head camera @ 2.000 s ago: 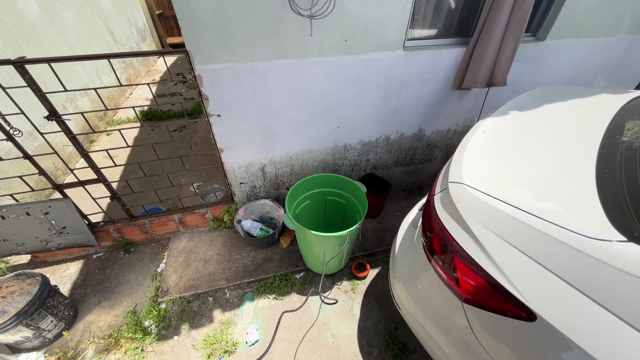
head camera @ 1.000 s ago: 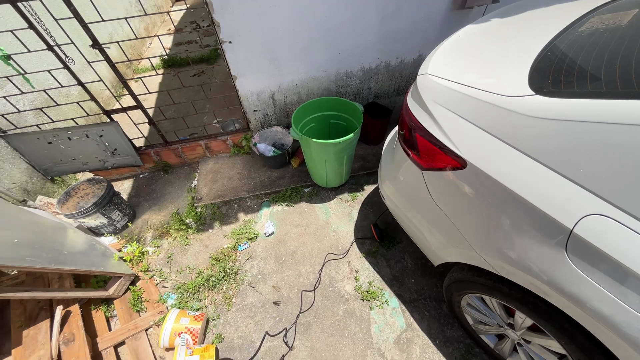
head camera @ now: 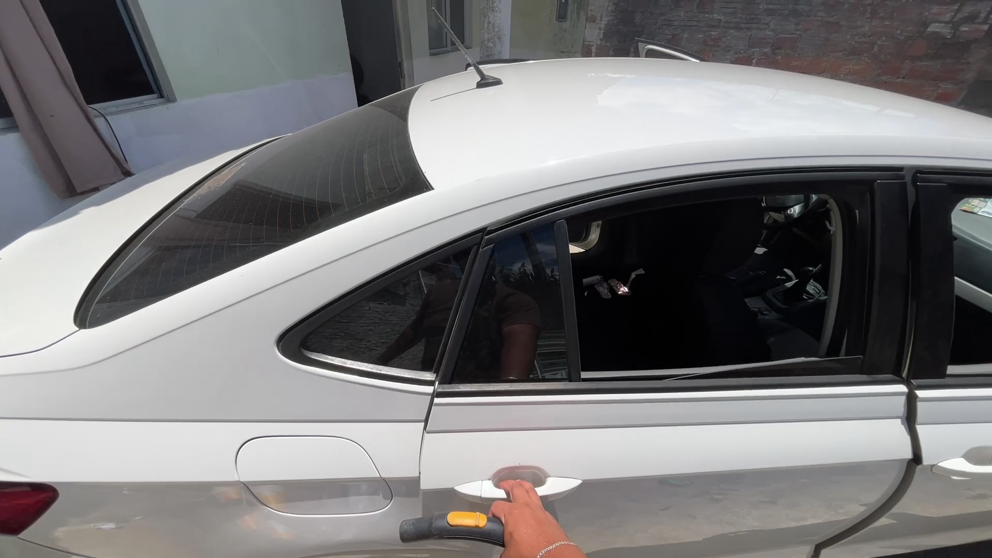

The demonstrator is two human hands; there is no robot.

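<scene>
At the bottom centre, my right hand [head camera: 528, 518] holds the curved black handle of a vacuum cleaner hose [head camera: 453, 528] with a yellow slider, which points to the left. Its extended fingers touch the white rear door handle [head camera: 521, 487] of a white car. A bracelet circles the wrist. The rear door [head camera: 659, 449] looks closed in its frame, with its main window lowered. Through that window show the dark cabin and the gear lever [head camera: 806, 288]. My left hand is out of view.
The fuel flap [head camera: 314, 474] lies left of the door handle, and a roof antenna [head camera: 487, 80] stands at the rear of the roof. Behind the car are a painted wall [head camera: 256, 54], a hanging brown curtain [head camera: 62, 101] and a brick wall [head camera: 798, 43].
The view has swung from the green bin and the car's rear corner to the car's side. My right hand, unseen in both earlier frames, is now at the rear door handle.
</scene>
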